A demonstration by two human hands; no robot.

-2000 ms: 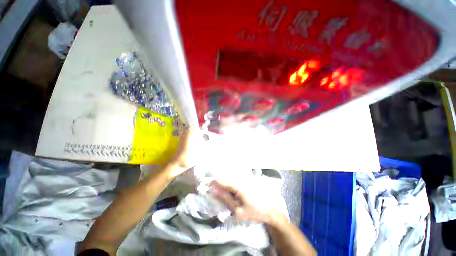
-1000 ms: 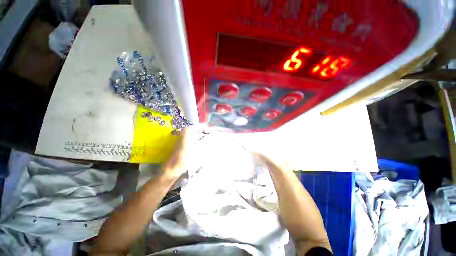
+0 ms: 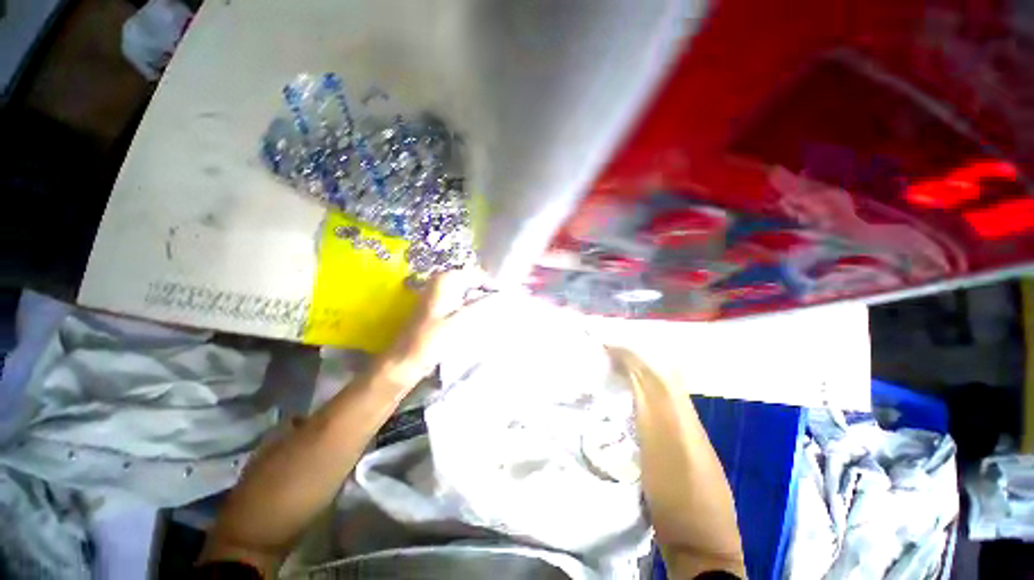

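The pale grey-white garment (image 3: 533, 453) lies over the lap and runs up under the machine head, its upper part washed out by glare. My left hand (image 3: 437, 323) is at the garment's upper left edge, fingers closed on the cloth beside the small metal parts; the fingertips are partly lost in glare. My right hand (image 3: 618, 365) is at the garment's right side, its fingers hidden by glare and cloth. The servo button machine (image 3: 703, 147) fills the upper right, blurred, with glowing red digits. A heap of silver-blue metal parts (image 3: 386, 164) lies left of it.
Yellow tape (image 3: 361, 289) marks the pale tabletop (image 3: 204, 215), with a printed scale along its front edge. More garments (image 3: 147, 408) lie at lower left. A blue crate (image 3: 743, 453) stands at lower right beside pale garments (image 3: 867, 487).
The view has tilted and shifted, so the machine panel appears farther right and blurred. Since the earliest frame, my right hand has moved from the bunched cloth to the garment's right side.
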